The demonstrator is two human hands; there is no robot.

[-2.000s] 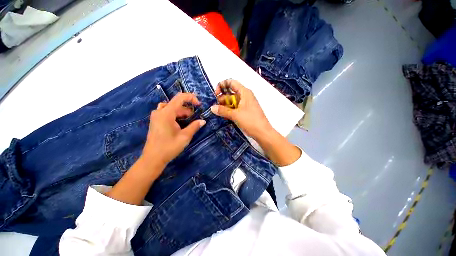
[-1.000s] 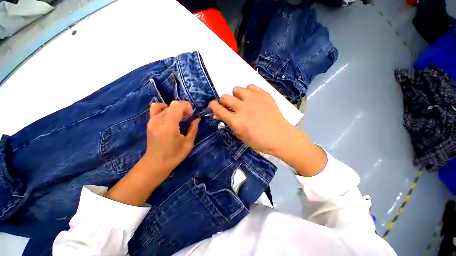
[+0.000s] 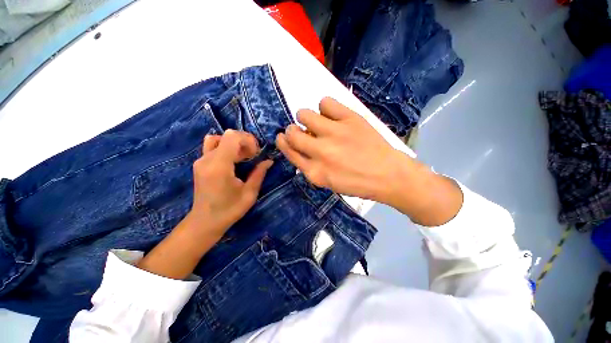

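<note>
Blue denim jeans [image 3: 100, 154] lie spread on the white table, waistband [image 3: 264, 100] towards the upper right. My left hand [image 3: 226, 171] grips the folded fly edge of the jeans between thumb and fingers, just below the waistband. My right hand [image 3: 335, 147] is at the waistband centre, back of the hand up, fingers curled, fingertips close to the fly edge. Its palm is hidden, so I cannot see what it holds. A white patch [image 3: 323, 245] shows at the near pocket opening.
The white tabletop [image 3: 167, 40] has a pale blue edge strip at the upper left. Beyond its right edge are a red item [image 3: 295, 30] and more jeans [image 3: 402, 60]. A dark checked garment [image 3: 581, 157] is at the far right above the grey floor.
My right hand has turned palm down, so the yellow tool seen in it earlier is hidden, and its wrist has swung right. My left hand stays on the fly edge.
</note>
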